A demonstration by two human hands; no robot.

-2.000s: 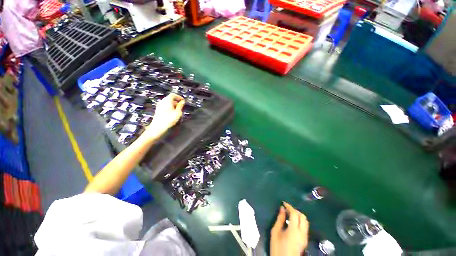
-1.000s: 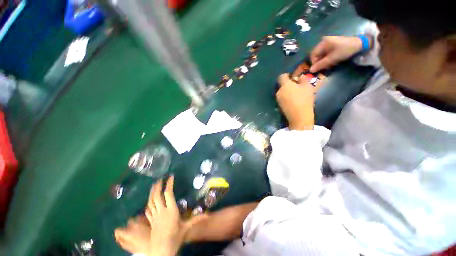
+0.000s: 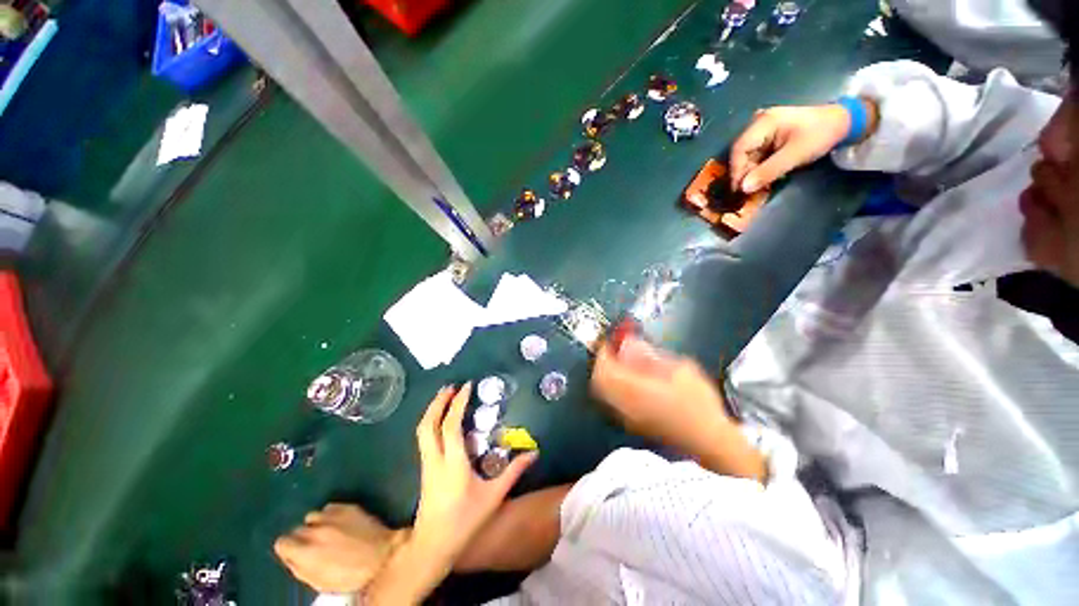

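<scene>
My left hand [image 3: 456, 474] crosses over my right forearm. Its fingers and thumb are spread around a cluster of small round silver-topped pots [image 3: 486, 418]; whether it touches them is unclear. A yellow piece [image 3: 517, 439] lies by the thumb. My right hand [image 3: 337, 547] rests low at the left, fingers curled, its inside hidden. A clear glass dispenser [image 3: 373, 386] with a metal top lies beyond my hands. A small brown-topped bottle [image 3: 280, 456] is left of it.
White sheets [image 3: 435, 317] lie near a metal post [image 3: 379, 130]. A neighbour at the right has one hand [image 3: 787, 148] at an orange block [image 3: 724, 199] and another [image 3: 663, 391] near the pots, holding something red. Dark round pieces [image 3: 588, 156] form a row.
The view has swung right from the heap and tray. Since the last earlier frame, my left hand has moved right around the pots. The neighbour's nearer hand has left the orange block and come closer.
</scene>
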